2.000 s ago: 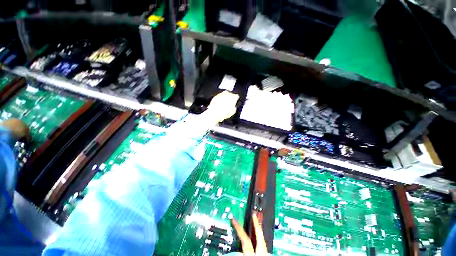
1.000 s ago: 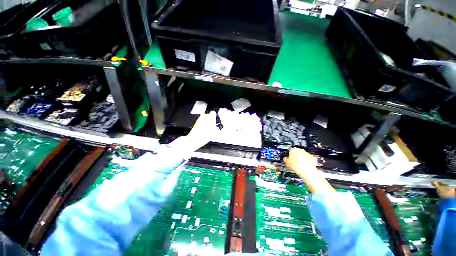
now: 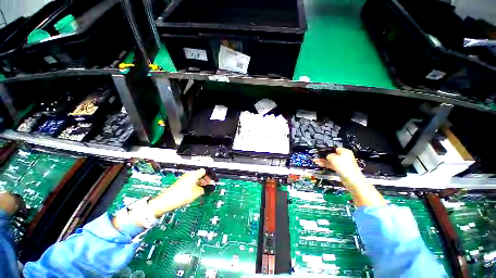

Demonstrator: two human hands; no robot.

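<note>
My left hand (image 3: 187, 190) is over the upper part of a green circuit board (image 3: 228, 217), with dark patches at its fingertips. Whether these are finger covers or a held part cannot be told. My right hand (image 3: 340, 163) is at the small front bin of blue components (image 3: 301, 159), its fingertips at the bin's right side, thumb and finger close together. Whether it holds a piece cannot be told. White connectors (image 3: 262, 133) fill the middle bin, and grey components (image 3: 315, 132) lie in the bin to its right.
A reddish-brown pallet bar (image 3: 270, 217) separates two boards. The pale conveyor rail (image 3: 228, 164) runs between boards and bins. Large black totes (image 3: 234, 51) stand on the upper shelf. A white carton (image 3: 443, 155) is at lower right. Another person's hand (image 3: 8, 203) shows at the left edge.
My left hand has moved from the white connector bin down to over the board. My right hand has stayed near the blue bin, slightly higher in the picture. The other person's hand on the right is gone.
</note>
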